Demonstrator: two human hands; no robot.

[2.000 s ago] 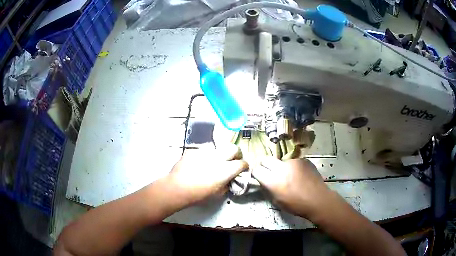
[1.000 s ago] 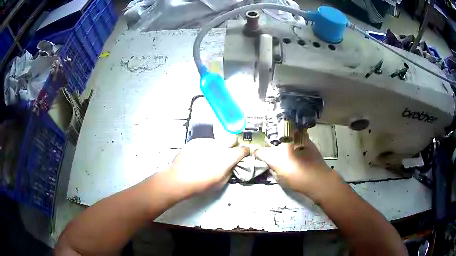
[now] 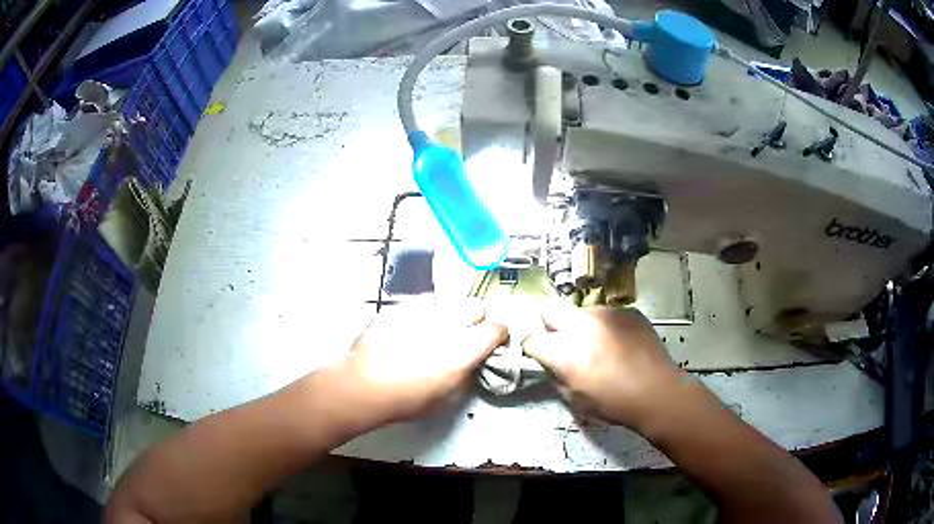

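Note:
A pale khaki garment piece is bunched between my hands and runs up to the needle area, washed out by the lamp. My left hand is closed on its left side, partly overexposed. My right hand is closed on its right side, just below the brass-coloured parts. The off-white sewing machine head is marked "brother". The blue lamp head hangs over the left of the needle area. The needle tip is hidden in glare.
A white table with chipped edges lies under the work. Blue mesh crates with cloth stand at the left. A whitish cloth pile lies behind the table. A khaki roll stands left of the table.
Since one second ago both hands have moved slightly down, towards me, with the cloth. More pale cloth shows between the fingers and the needle area.

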